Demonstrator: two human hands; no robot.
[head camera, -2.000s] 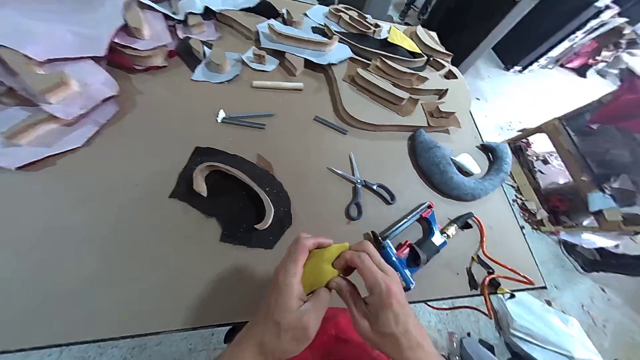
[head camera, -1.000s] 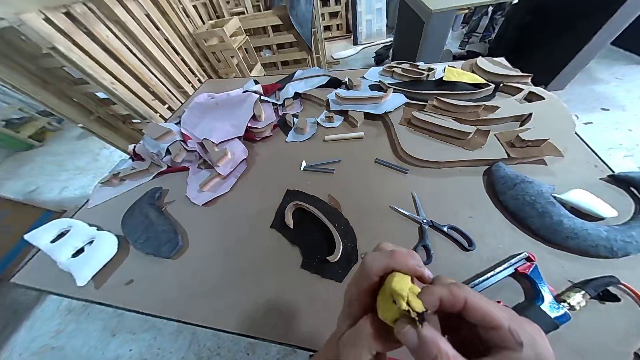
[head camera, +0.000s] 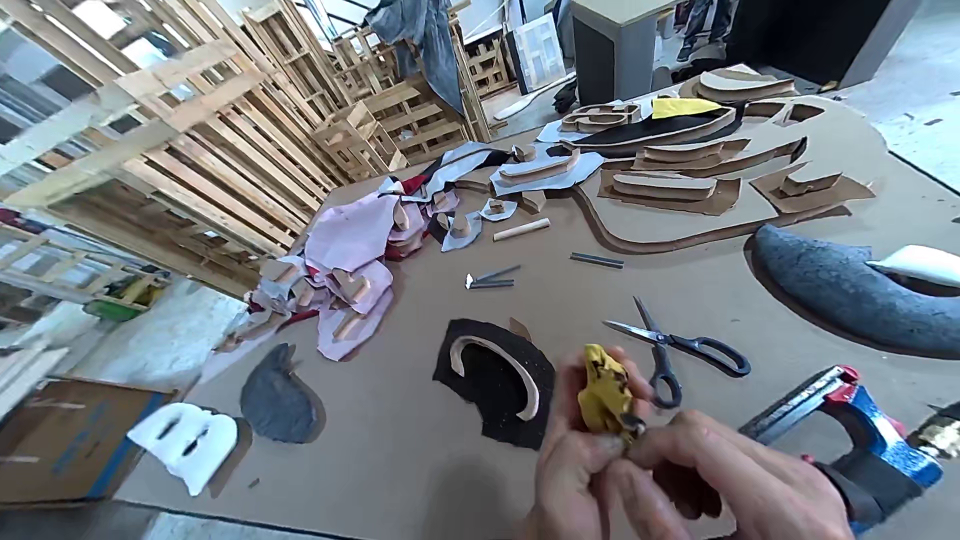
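Observation:
My left hand (head camera: 574, 465) holds a small yellow fabric-covered piece (head camera: 604, 390), its gathered, dark-marked side showing. The fingertips of my right hand (head camera: 720, 465) pinch the lower edge of that piece, close against my left thumb. Just beyond my hands, scissors (head camera: 660, 341) with black handles lie spread on the table. To the left is a black fabric piece (head camera: 487, 427) with a curved wooden strip (head camera: 506, 360) on it. A blue pneumatic stapler (head camera: 862, 427) rests beside my right hand, partly hidden by it.
Grey padded curved piece (head camera: 825, 277) at right; grey teardrop-shaped piece (head camera: 277, 397) and white piece with slots (head camera: 187, 442) at left. Pink fabric scraps (head camera: 349, 232) with wood blocks, staple strips (head camera: 596, 260), a short wooden stick (head camera: 521, 229) and brown curved parts (head camera: 664, 187) lie farther back.
The yellow piece has been turned in my hands; its smooth side faced up two seconds ago, and the gathered side shows now. The view has swung left.

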